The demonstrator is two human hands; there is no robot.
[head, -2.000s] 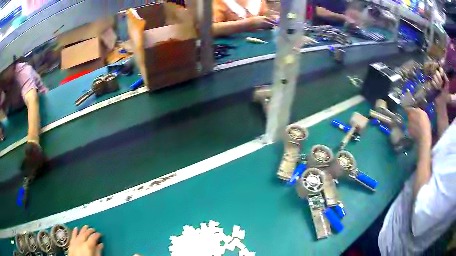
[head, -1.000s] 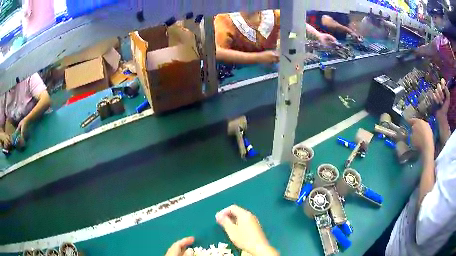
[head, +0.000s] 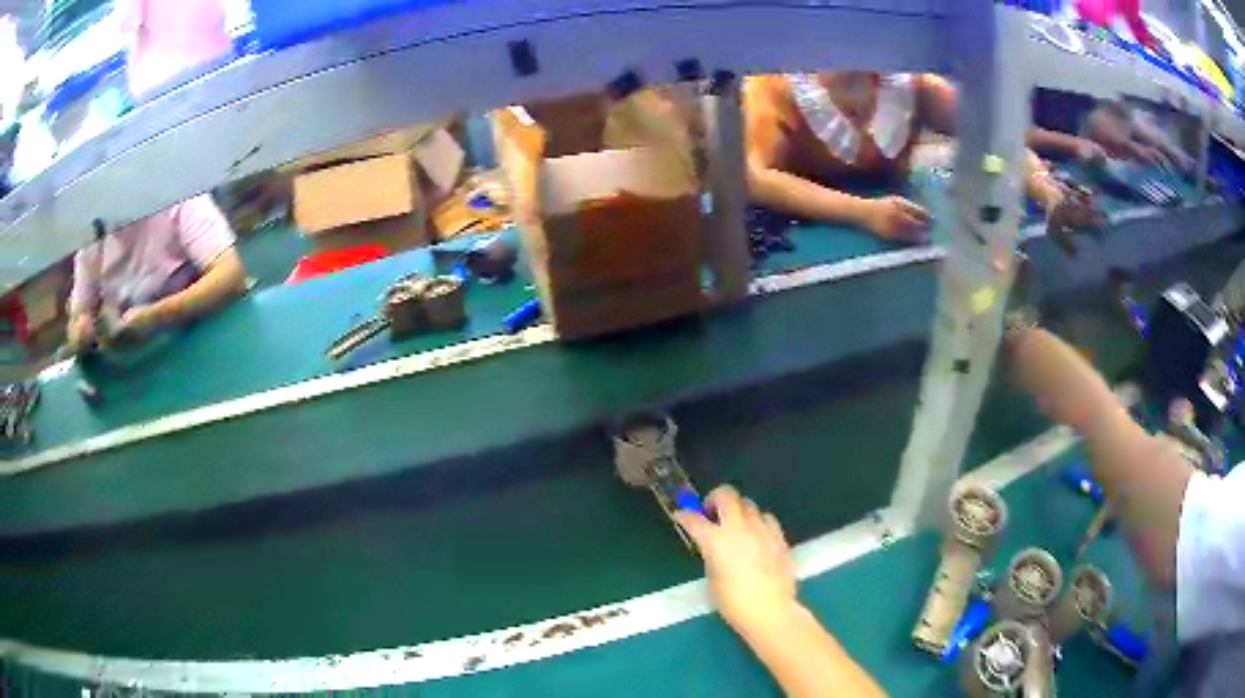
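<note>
A grey-beige handheld fan unit (head: 645, 453) lies over the dark green conveyor belt, its round head pointing away from me and its handle toward me. A blue battery (head: 691, 502) shows at the handle. My right hand (head: 744, 552) reaches over the belt's pale edge strip, its fingers closed on the handle end with the battery. My fingers hide the handle's tip. My left hand is out of the picture.
Several fan units (head: 975, 513) lie on the green bench at right, beside the upright metal post (head: 956, 314). A neighbour's arm (head: 1106, 423) reaches over the belt. Cardboard boxes (head: 621, 252) and workers are across the belt. A metal beam (head: 410, 102) crosses above.
The view has swung left and up. My right hand has gone from above the white pads to the fan unit on the belt and taken hold of it. My left hand and the pads have left view.
</note>
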